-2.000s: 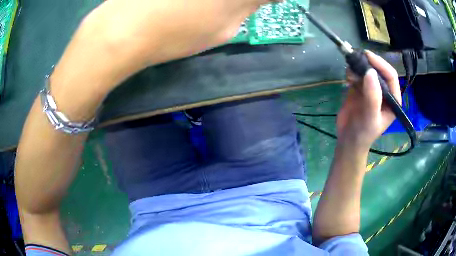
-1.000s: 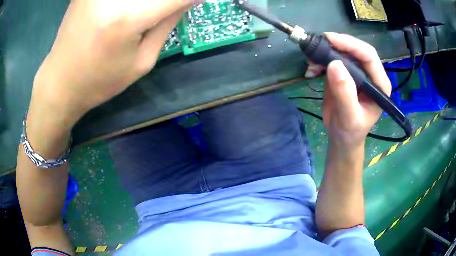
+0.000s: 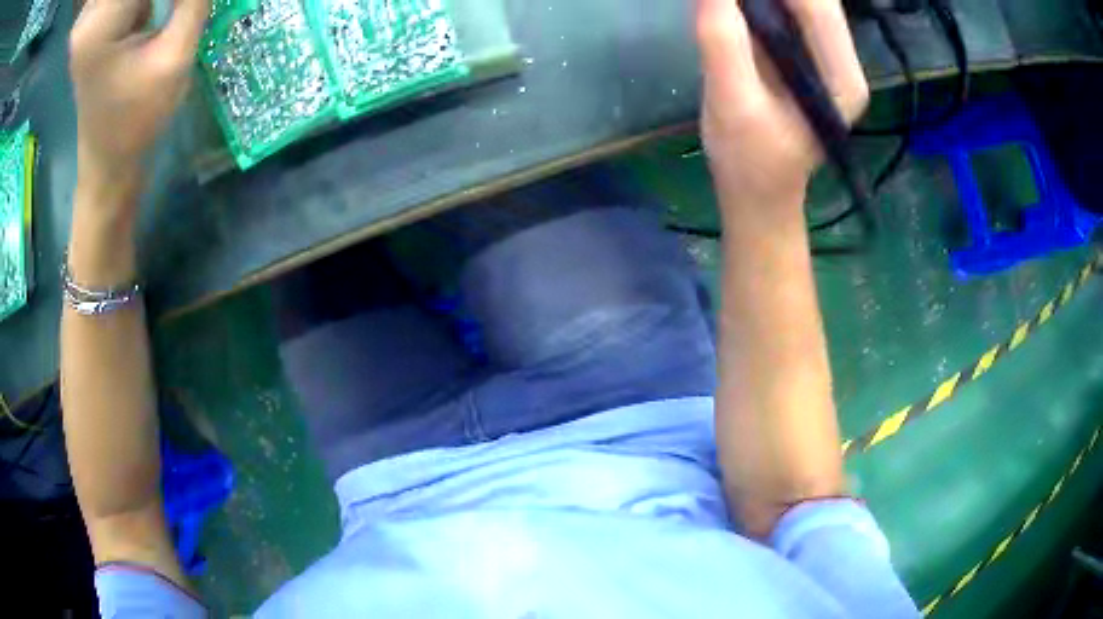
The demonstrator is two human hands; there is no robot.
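Note:
Two green printed circuit boards (image 3: pixel 272 85) lie side by side on the bench at the upper left, faces covered in silvery dots. My left hand (image 3: pixel 136 79) is at their left side, fingers curled and cut off by the top edge; whether it holds solder wire cannot be seen. My right hand (image 3: pixel 774 109) is at the top right, away from the boards, closed around the black handle of the soldering iron (image 3: pixel 803 75). The iron's tip is out of the picture.
Another green board with a yellow strip (image 3: pixel 17 218) lies at the far left. Black cords (image 3: pixel 898 55) cross the bench at the upper right. A blue plastic stool (image 3: pixel 1010 187) stands on the green floor at the right. The bench edge (image 3: pixel 442 194) runs before my lap.
The view has shifted so the boards appear further left and more fully. My left hand has moved off their faces to the left side. The iron has moved away from the boards, upward and right.

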